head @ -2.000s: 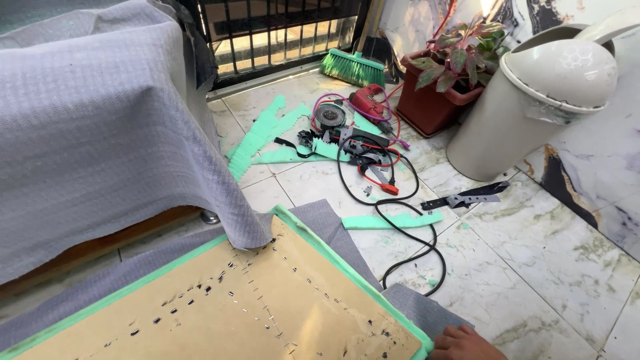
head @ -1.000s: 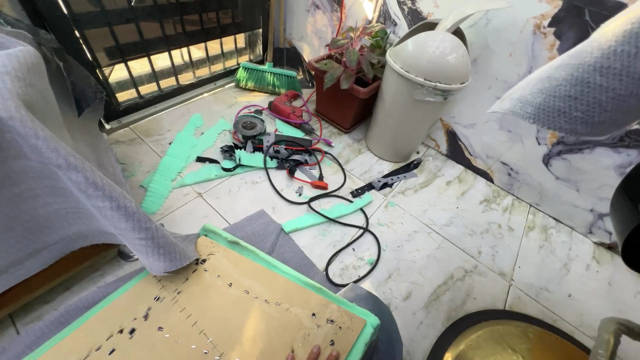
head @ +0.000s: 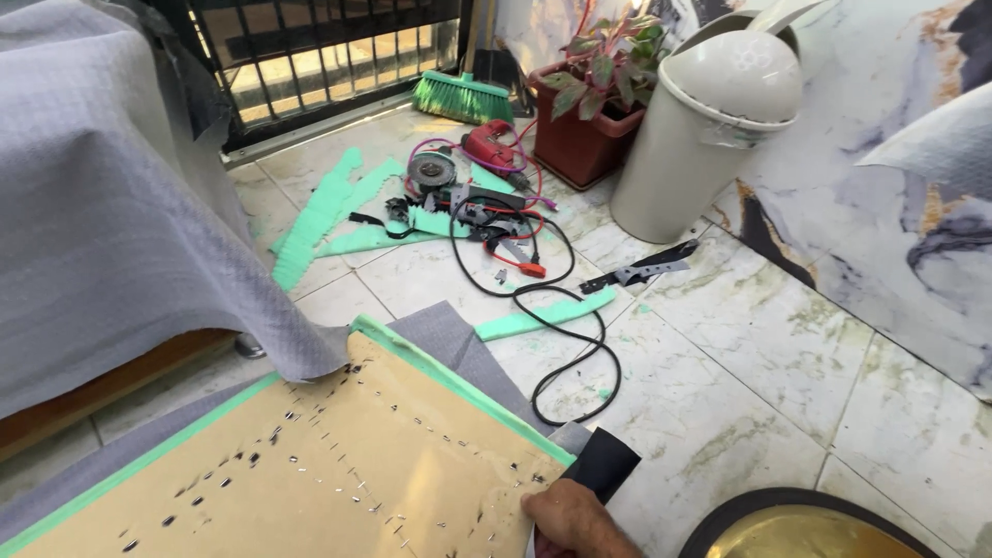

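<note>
A tan board with green foam along its edges and many staples in its face lies at the lower left. My right hand grips the board's near right corner, thumb on top, beside a flap of black material. Grey fabric spreads under the board's far corner. More grey fabric drapes over a piece of furniture at the left and touches the board's far edge. My left hand is not in view.
On the tiled floor lie green foam strips, an angle grinder, a red power drill, a looping black cable and dark strips. Behind stand a green broom, a potted plant and a bin. A round golden surface sits lower right.
One second ago only fingertips showed at the board's lower edge; now my right hand shows at its corner with the black flap beside it. The view has shifted.
</note>
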